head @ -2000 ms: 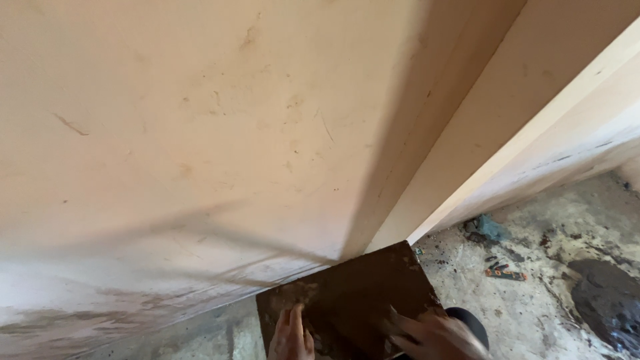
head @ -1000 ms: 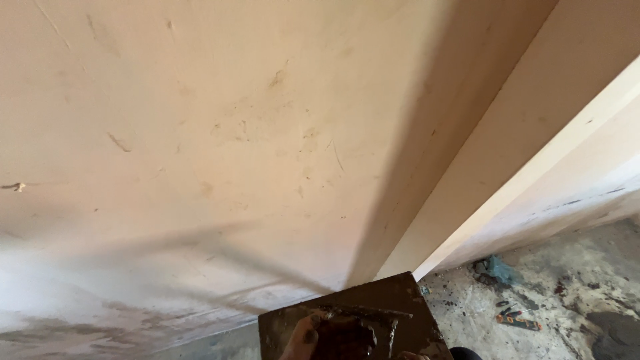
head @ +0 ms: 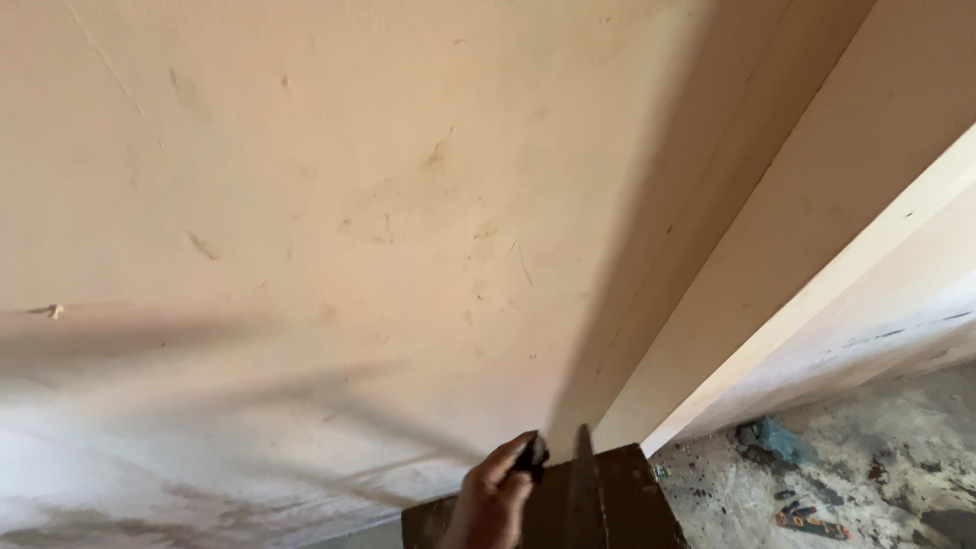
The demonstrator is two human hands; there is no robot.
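Observation:
In the head view my left hand comes up from the bottom edge, its fingers closed around a small dark lump, whose kind I cannot tell. It is over the left part of a dark brown flat board, close to the foot of the wall. Just right of this hand a narrow, blurred blade-like tool stands over the board, its tip pointing up; its lower end is out of the picture. My right hand is not visible.
A pale, scuffed wall fills most of the view, with a projecting pillar at its right. On the stained concrete floor at right lie a crumpled blue plastic piece and an orange-and-green object beside small dark items.
Both hands showed over the board two seconds ago; now only the left does, raised toward the wall with the dark lump. The blade-like tool now points up.

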